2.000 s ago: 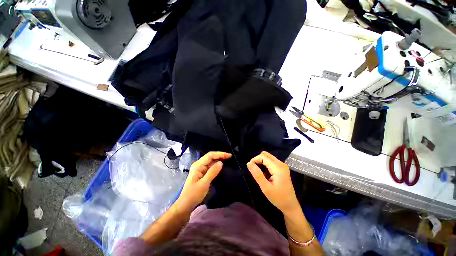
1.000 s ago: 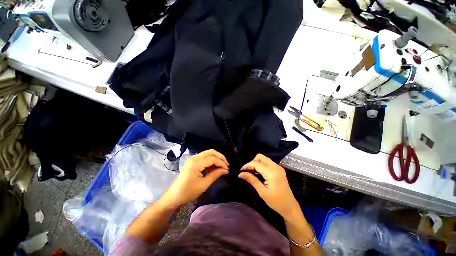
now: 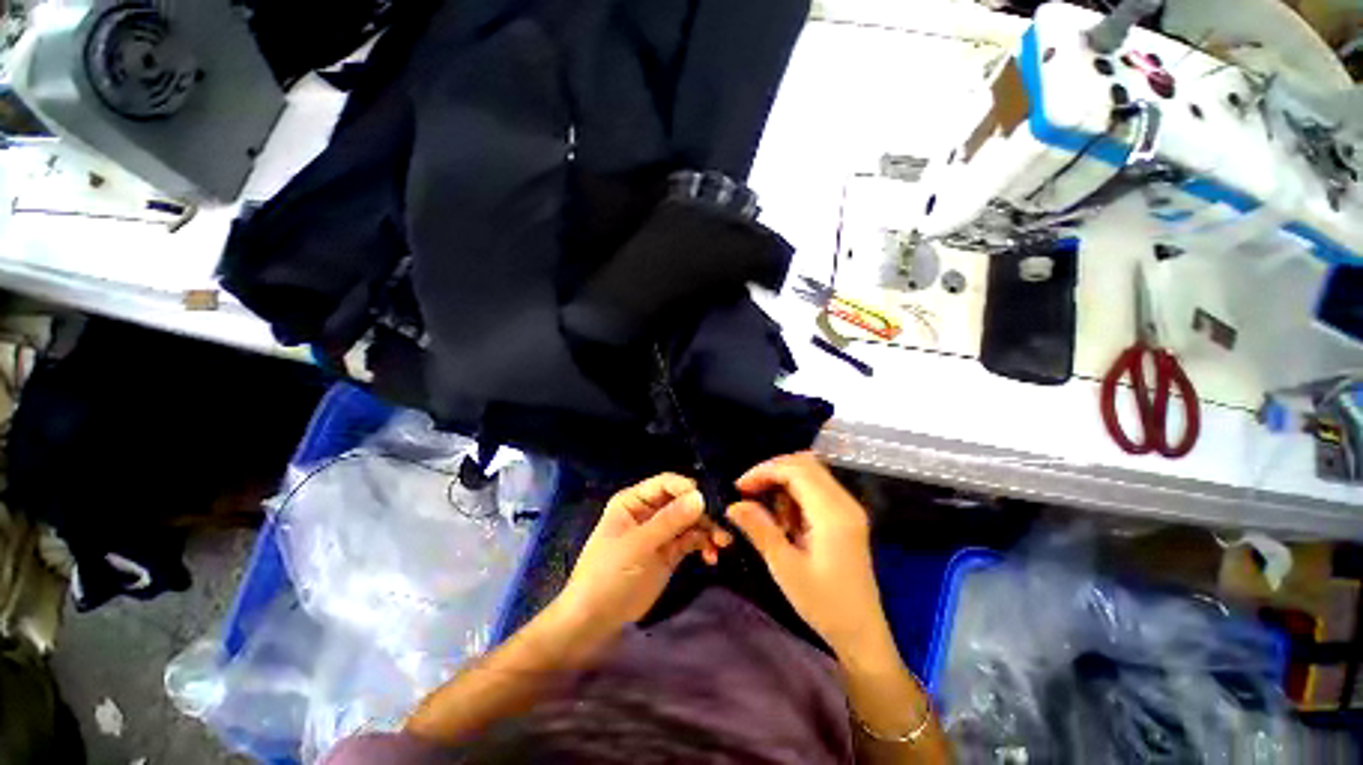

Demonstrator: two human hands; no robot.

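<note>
The black garment [image 3: 493,209] lies over the table between the two machines and hangs over the front edge into the lap. A thin ridged dark strip, perhaps a zip [image 3: 671,401], runs down it to the fingertips. My left hand [image 3: 655,541] pinches the dark cloth edge near the strip's lower end. My right hand [image 3: 809,534] is close beside it, thumb and fingers together on the same cloth. What exactly lies between the fingertips is too small to tell.
Right on the table: yellow-orange snips [image 3: 863,316], a dark stick [image 3: 842,356], a phone [image 3: 1028,311], red-handled scissors [image 3: 1150,401] and a white sewing machine [image 3: 1136,127]. A grey-white machine [image 3: 165,90] stands left. Blue crates with plastic bags [image 3: 392,538] are below, both sides.
The view has shifted, so table and garment appear further left and higher. My hands have come closer together, fingertips now nearly touching at the cloth.
</note>
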